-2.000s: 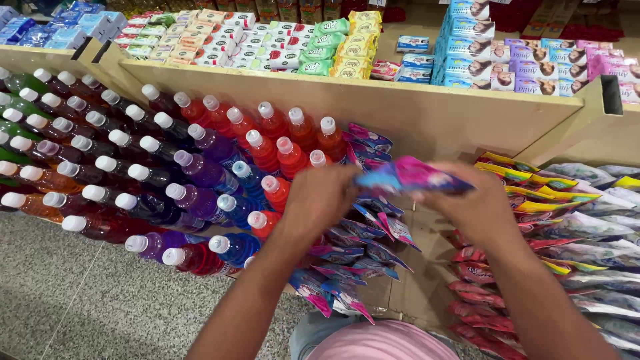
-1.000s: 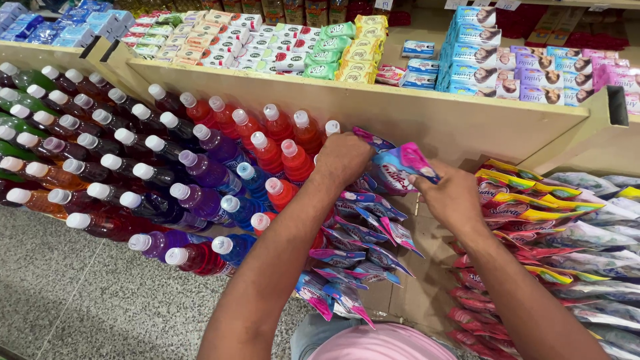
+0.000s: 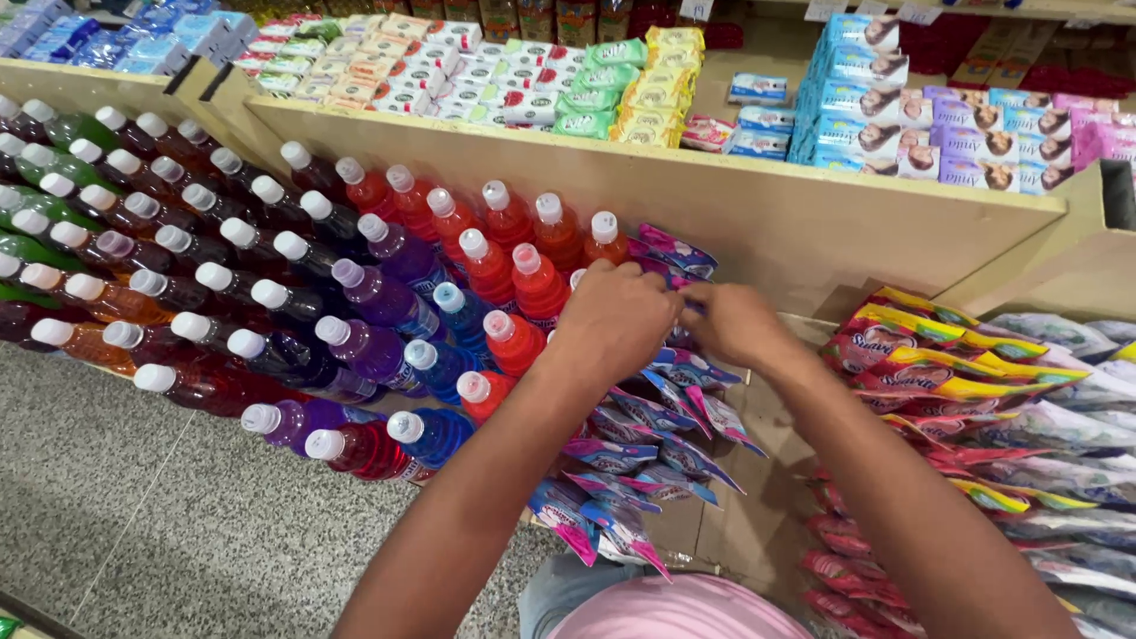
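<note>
Both my hands are close together over the back of a cluster of blue and pink plastic pouches (image 3: 612, 454) standing in rows on the shelf. My left hand (image 3: 617, 319), fingers curled down, is at the pouches beside the red bottles. Touching or nearly touching it, my right hand (image 3: 732, 324) has its fingertips pinched at a pouch's top edge; most of that pouch is hidden. Another pink and purple pouch (image 3: 676, 253) lies just behind my hands, against the shelf divider. What my left fingers grip is covered by the hand.
Bottles of red liquid (image 3: 537, 286) with white caps stand directly left, with purple, blue and dark ones beyond. Red and yellow pouches (image 3: 932, 377) stand to the right. A beige divider board (image 3: 799, 209) runs behind, with boxed and wrapped soap bars (image 3: 657, 98) past it.
The pouch that was held up between my hands is now down among the others at the back of the cluster. My right hand has moved left, close against my left.
</note>
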